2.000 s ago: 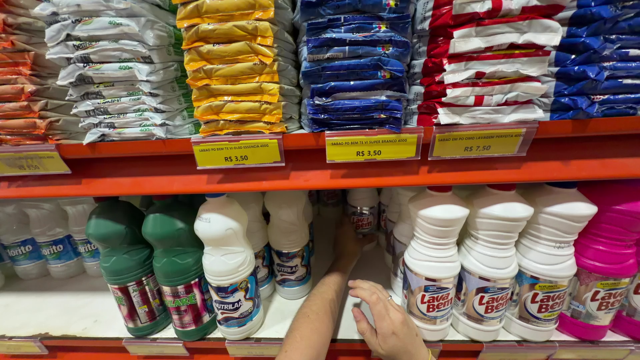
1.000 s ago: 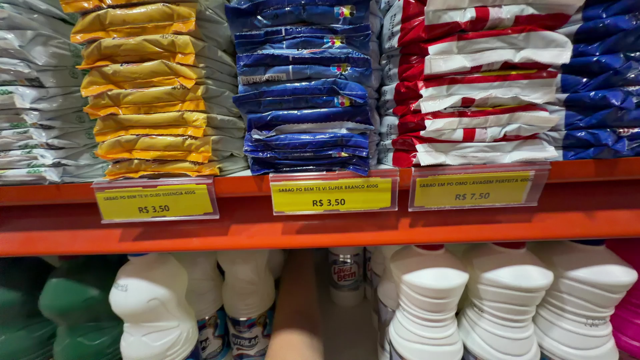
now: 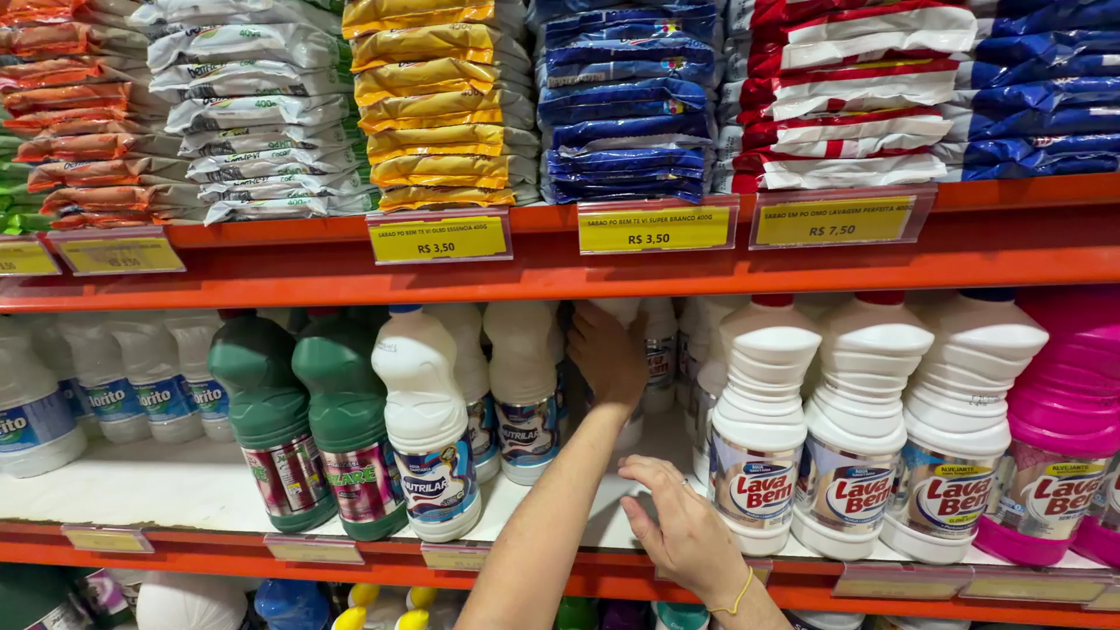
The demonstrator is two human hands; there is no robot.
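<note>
My left hand [image 3: 608, 354] reaches deep into the lower shelf, its fingers around the upper part of a white plastic bottle [image 3: 628, 427] that the hand partly hides. Near the shelf's front edge my right hand [image 3: 687, 525] hovers with fingers apart and nothing in them; a ring and a yellow wrist string show on it. White Nutrilar bottles [image 3: 433, 481] stand just left of my left arm, beside green bottles [image 3: 354, 472]. To the right of my right hand is a row of white Lava Bem bottles [image 3: 759, 486] with red and blue caps.
Above my hands runs the red edge of the upper shelf [image 3: 542, 280], with yellow price tags [image 3: 656, 227] and stacked washing powder bags [image 3: 626, 131]. Pink bottles [image 3: 1050, 455] stand at the right. Clear bottles [image 3: 144, 385] stand at the far left. More containers fill the shelf below.
The view dipped toward the hands again after rising one second ago. My left hand is now around the top of a white bottle at the back; two seconds ago it was at a bottle's label.
</note>
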